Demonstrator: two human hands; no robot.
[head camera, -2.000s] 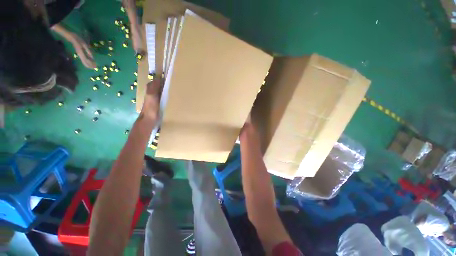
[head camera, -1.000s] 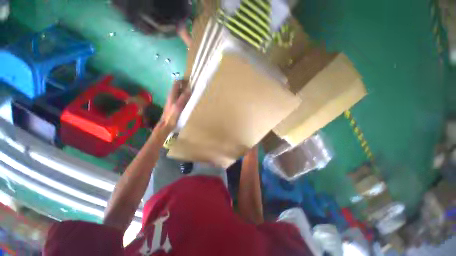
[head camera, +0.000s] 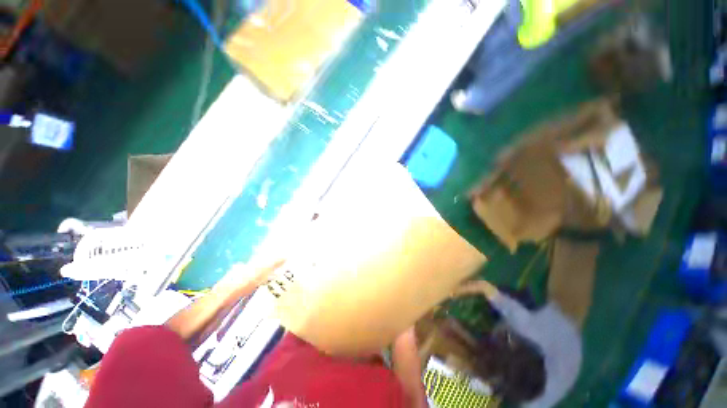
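Note:
A plain brown cardboard sheet (head camera: 383, 279), its upper left part washed out by glare, is held tilted in front of my red shirt. Small dark and yellow transformers (head camera: 280, 284) show at its left edge. My left hand (head camera: 269, 275) is at that edge, pale and blurred, with its fingers partly hidden. My right hand (head camera: 406, 344) is under the lower right edge, its fingers hidden by the sheet. The layers under the sheet are mostly hidden.
The assembly line (head camera: 263, 171) runs diagonally behind the sheet, with a carton (head camera: 295, 44) on it. A blue stool (head camera: 432, 156) stands beside it. An open carton (head camera: 534, 179) is on the floor at right. A person (head camera: 550, 343) bends at lower right near a yellow-patterned tray (head camera: 454, 390).
The view has swung from the floor with the stools and spilled transformers to the assembly line. The cardboard sheet has come along in my hands, now close to my body.

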